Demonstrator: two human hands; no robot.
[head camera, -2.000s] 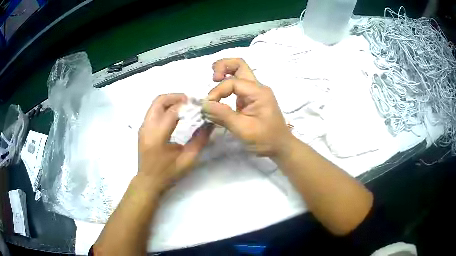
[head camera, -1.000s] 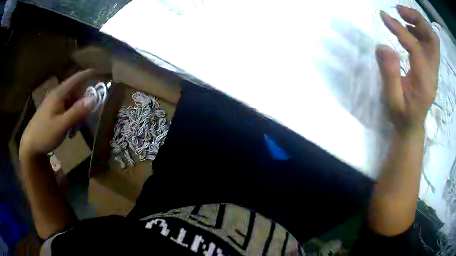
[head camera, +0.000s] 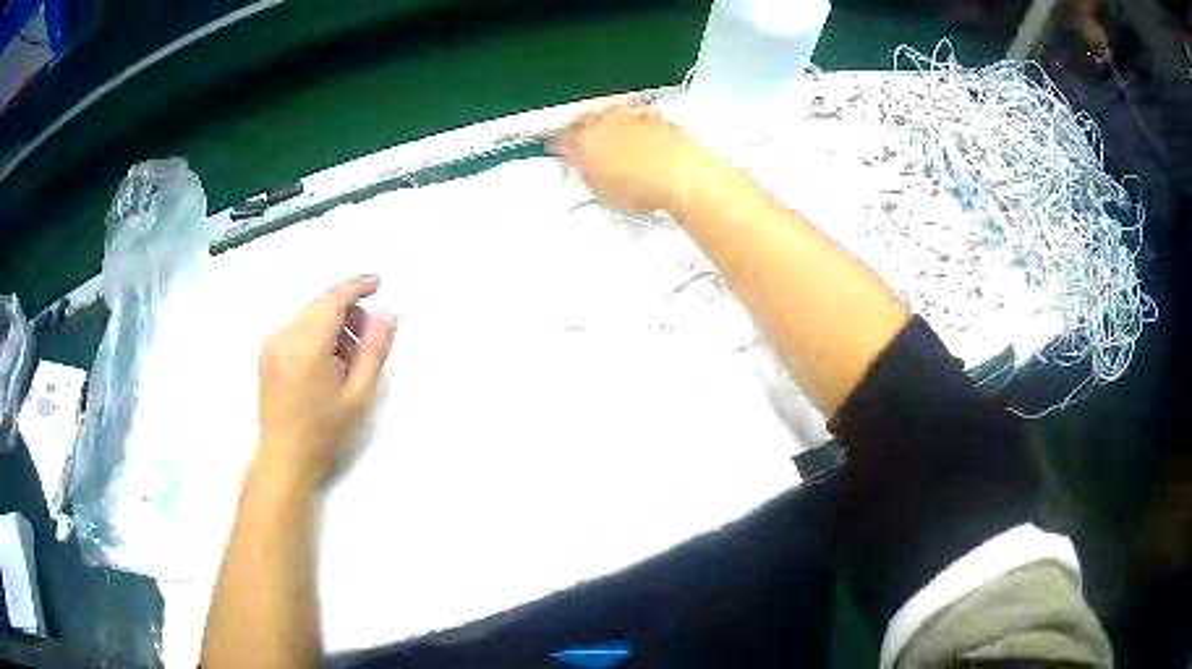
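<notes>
My left hand (head camera: 311, 379) is over the left part of the white cover (head camera: 523, 471), its thumb and fingers curved and apart, with nothing seen in it. My right hand (head camera: 625, 160) is at the cover's far edge, back side up, with blurred fingertips pointing left. Whether it holds anything is hidden. A few faint thin cords lie on the cover below and beside my right hand. A large tangled pile of white-grey cables (head camera: 1033, 209) lies at the right end of the cover.
A translucent white bottle (head camera: 761, 50) stands at the far edge. A clear crinkled bag (head camera: 137, 353) lies left, beside printed paper (head camera: 52, 416) and a white block (head camera: 18, 572). Small dark pieces (head camera: 267, 201) lie on the rail before the green belt (head camera: 431, 85).
The view has swung from a cardboard box of coiled cables back to the worktop. The small white coil in my left hand is gone; my right hand is now at the far edge.
</notes>
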